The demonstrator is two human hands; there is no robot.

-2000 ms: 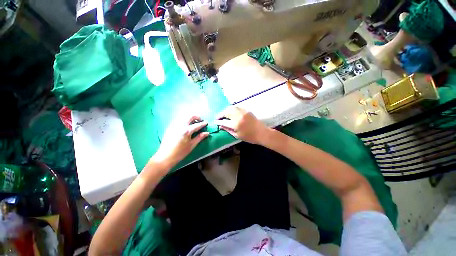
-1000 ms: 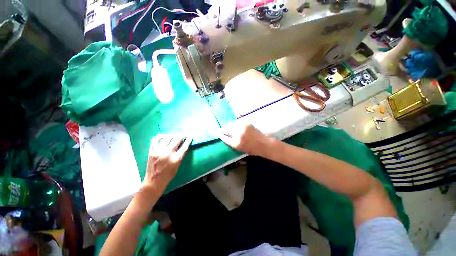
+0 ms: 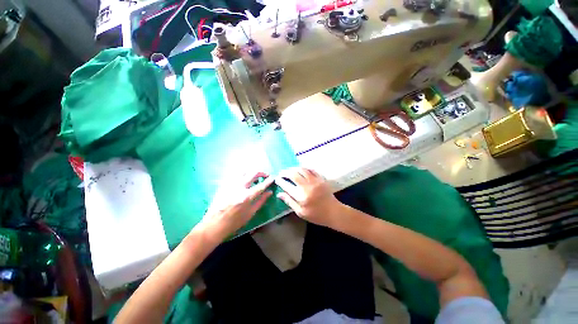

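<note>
The green garment panel (image 3: pixel 171 183) lies on the white machine table, bleached pale near the needle by the lamp. Its near edge runs along the table's front edge. My left hand (image 3: pixel 237 205) and my right hand (image 3: pixel 306 195) meet at this near edge, fingertips almost touching, pinching the cloth between thumbs and fingers. The exact fold under the fingertips is too small to tell. The presser foot and needle area (image 3: pixel 266 118) of the cream sewing machine (image 3: pixel 374 44) is above the panel, beyond my hands.
A bunched green cloth pile (image 3: pixel 104 104) sits at the left. The white lamp (image 3: pixel 195 111) stands left of the needle. Orange-brown scissors (image 3: pixel 391 130), a parts tray (image 3: pixel 455 109) and a gold tin (image 3: pixel 509 133) are at the right. Green cloth (image 3: pixel 437 221) hangs below the table's right.
My left hand was flat on the panel a second ago, apart from the right. It has moved right to meet my right hand at the cloth's near edge.
</note>
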